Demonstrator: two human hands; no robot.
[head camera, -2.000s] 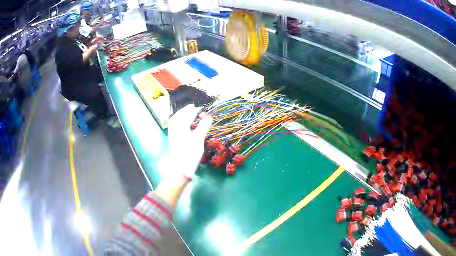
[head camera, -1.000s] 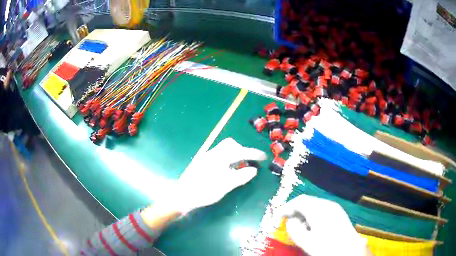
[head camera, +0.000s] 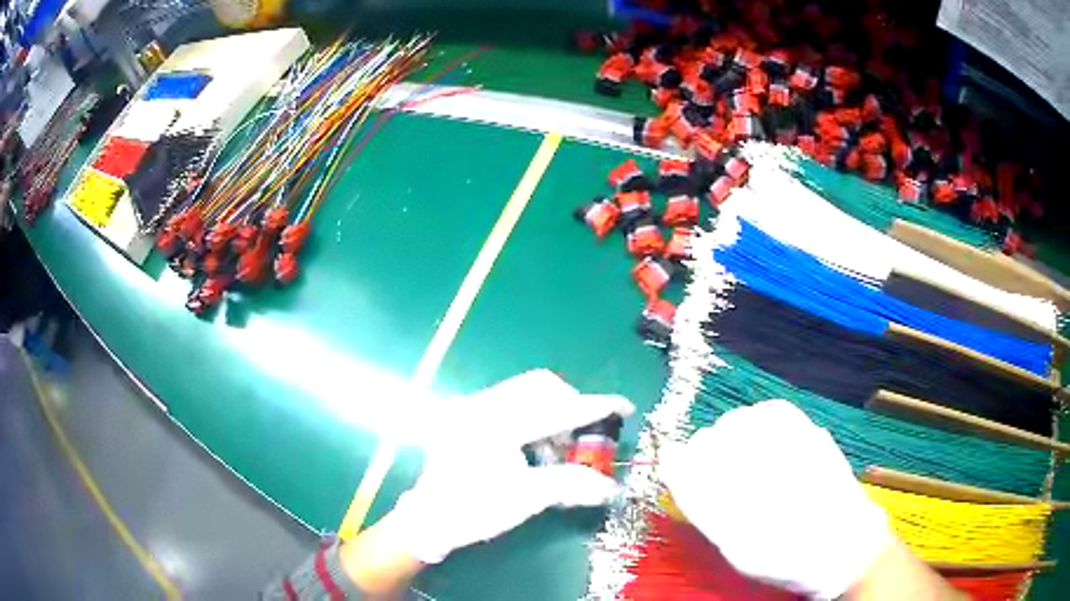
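Note:
My left hand (head camera: 499, 470), in a white glove, holds an orange-red and black connector housing (head camera: 595, 450) between thumb and fingers, its face towards the right. My right hand (head camera: 774, 499), also gloved, is over the left part of the wire bundles with its fingertips pinched. A short thin reddish wire (head camera: 640, 463) shows between these fingertips and the housing; its tip is too small to tell whether it is inside. Flat bundles of blue (head camera: 798, 282), black, green, yellow (head camera: 974, 522) and red wires lie under and beside my right hand.
Loose housings (head camera: 751, 94) are heaped at top right, with some trailing down beside the pale wire ends. Wired connectors (head camera: 241, 247) lie at upper left beside a pale tray (head camera: 252, 59). Tan dividers (head camera: 962, 423) separate the bundles. Yellow tape (head camera: 487, 252) crosses the green top.
My left hand has come back from the wired connectors at upper left and now holds a housing beside the bundles. My right hand has come into view and moved close to it.

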